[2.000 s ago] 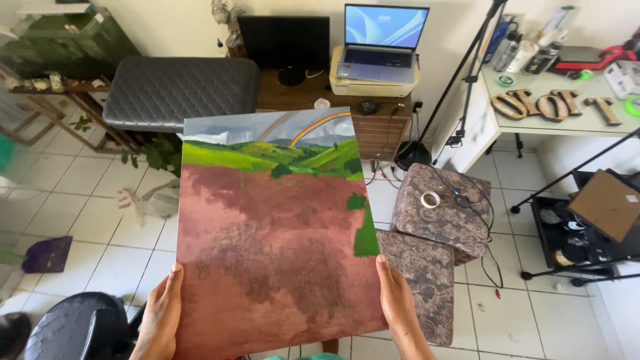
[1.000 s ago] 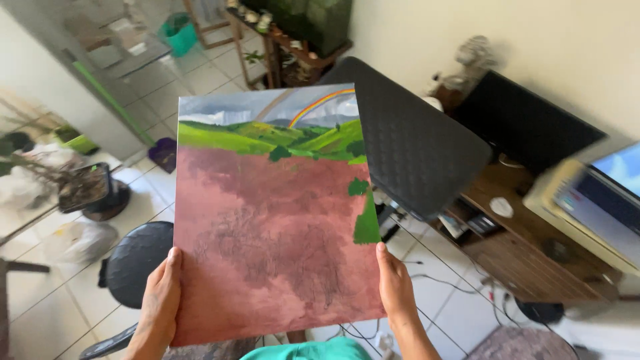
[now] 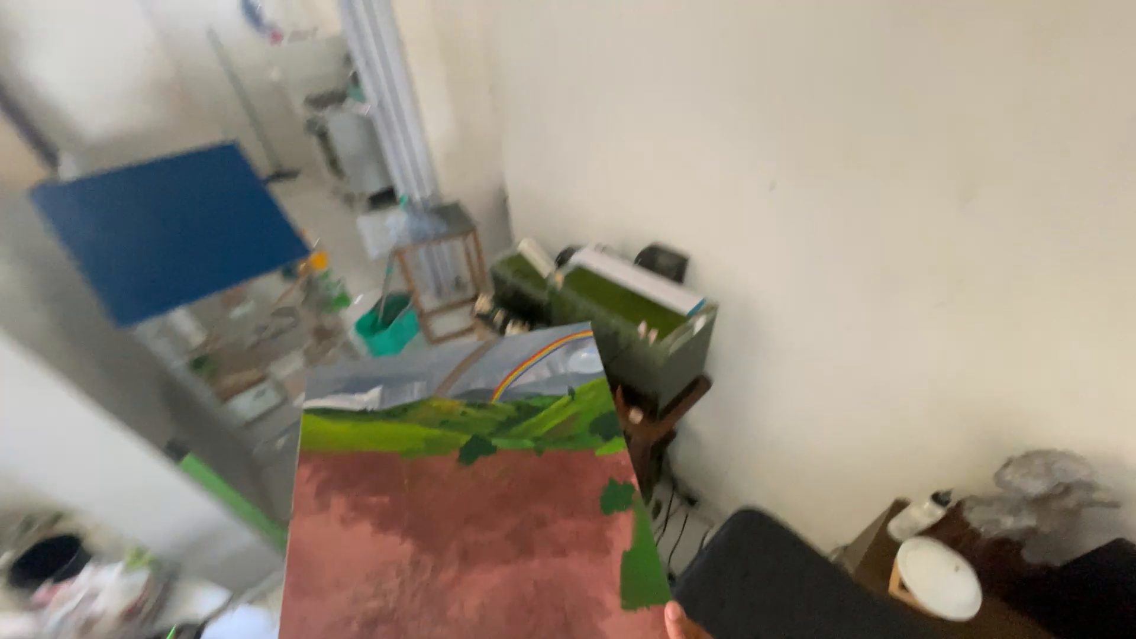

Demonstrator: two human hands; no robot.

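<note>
A painted canvas (image 3: 470, 524) fills the lower middle of the view, tilted a little. Its top shows a grey sky, a rainbow and green hills; below is a reddish-brown ground with green patches at the right edge. Only a fingertip of my right hand (image 3: 683, 621) shows, pressed at the canvas's right edge near the bottom of the frame. My left hand is out of the frame, and the canvas's lower part is cut off.
Right of the canvas lies a black padded bench (image 3: 781, 577), then a round white lid or dish (image 3: 938, 579). Behind stand a green glass tank (image 3: 657, 342), a small wooden frame stand (image 3: 444, 266) and a teal bucket (image 3: 388, 327). A blue panel (image 3: 169, 232) is at left.
The view has swung far left and up, from the desk and laptop to the tank and wall. The canvas sits lower in view, and the left hand, seen on it before, has left the frame.
</note>
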